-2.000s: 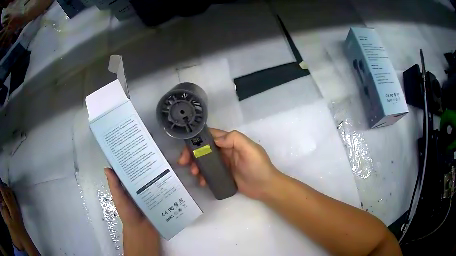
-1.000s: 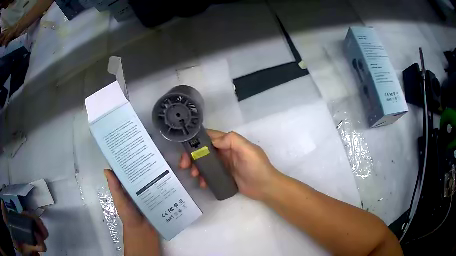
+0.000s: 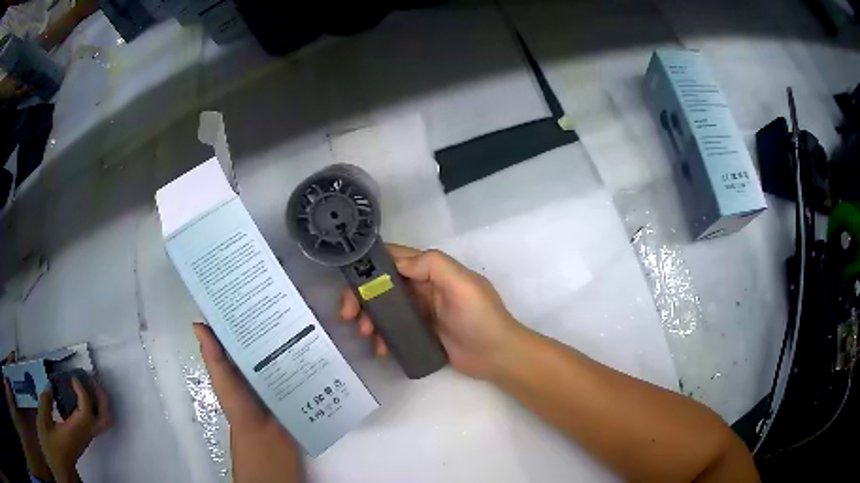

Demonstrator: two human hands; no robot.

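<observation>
My right hand (image 3: 462, 311) holds a dark grey handheld mini fan (image 3: 405, 321) by its handle, fingers behind it. The round fan head points up and left, grille facing me, and a yellow label is on the handle just below it. My left hand (image 3: 240, 406) holds a light blue and white retail box (image 3: 269, 316) from its left side and beneath, partly hidden by it. The box is tilted, its small-print side facing me and its top flaps standing up at the upper left end. Fan and box are side by side, apart.
Another retail box (image 3: 707, 141) lies at the right, beside a black bench device (image 3: 797, 170) with a green part. A black strip (image 3: 504, 156) lies on the white-covered table. At the lower left, another person's hands (image 3: 71, 424) hold a box and a dark object. Dark items sit at the far edge.
My hands, the fan and the box have barely moved; the fan head is slightly further left than at first. At the lower left, another person's hands have brought a box and dark object together.
</observation>
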